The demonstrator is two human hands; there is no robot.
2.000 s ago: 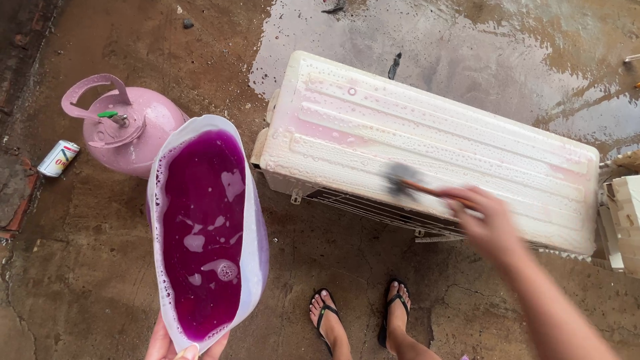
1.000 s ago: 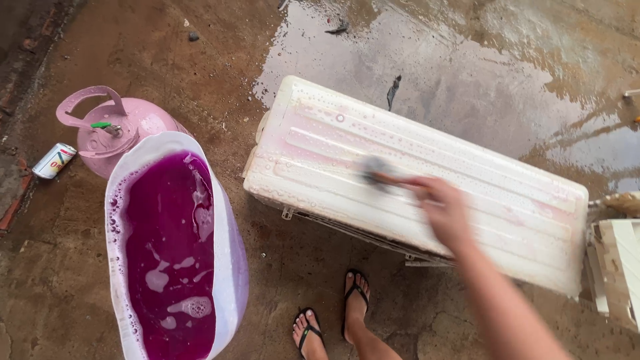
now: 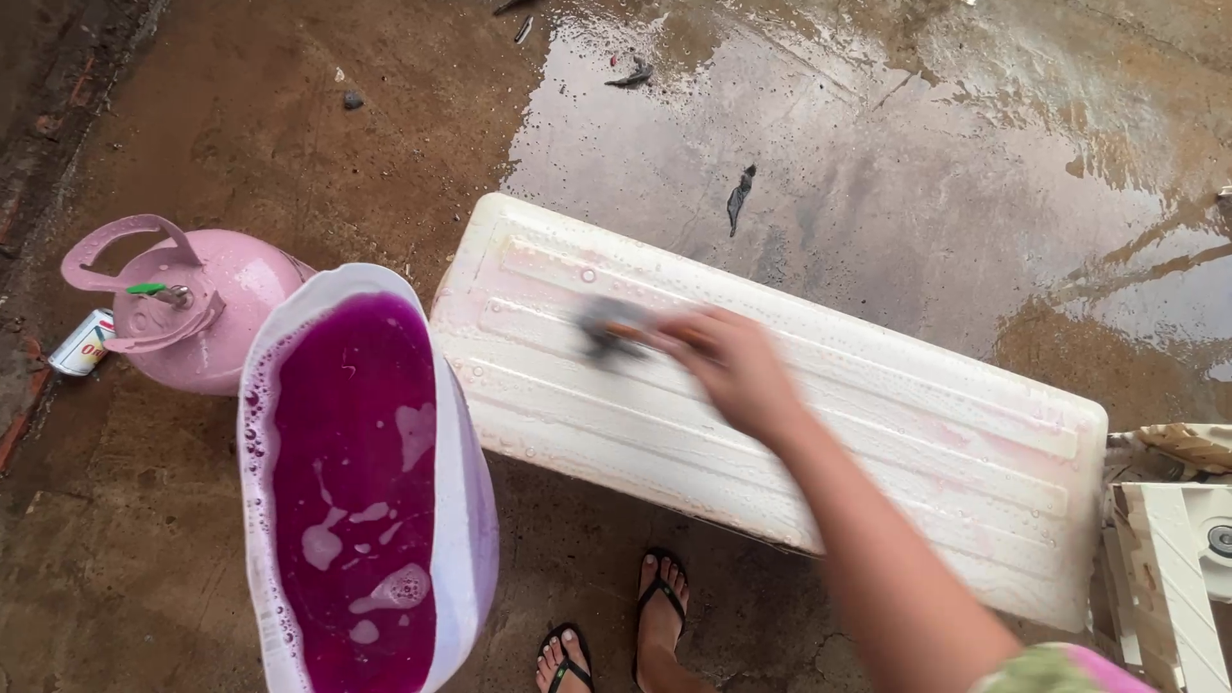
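Note:
My right hand [image 3: 736,371] grips the wooden handle of a brush [image 3: 611,332], whose dark bristles are blurred over the left part of a white metal casing [image 3: 770,404], perhaps of an air-conditioner outdoor unit. Water drops and faint pink liquid lie on its ribbed top. At the left, a cut-open white plastic container [image 3: 467,510] holds purple liquid [image 3: 361,481] with patches of foam. The container is tall and its lower end runs out of the frame. My left hand is out of view.
A pink gas cylinder [image 3: 236,303] stands behind the container, with a drink can [image 3: 84,344] lying beside it. Off-white plastic parts [image 3: 1169,577] are at the right. My feet in flip-flops [image 3: 662,597] are below the casing. The concrete floor [image 3: 847,192] is wet.
My right hand has moved the brush left along the casing's top. My left hand, seen at the container's lower end two seconds ago, is out of view. The container appears closer to the bottom edge.

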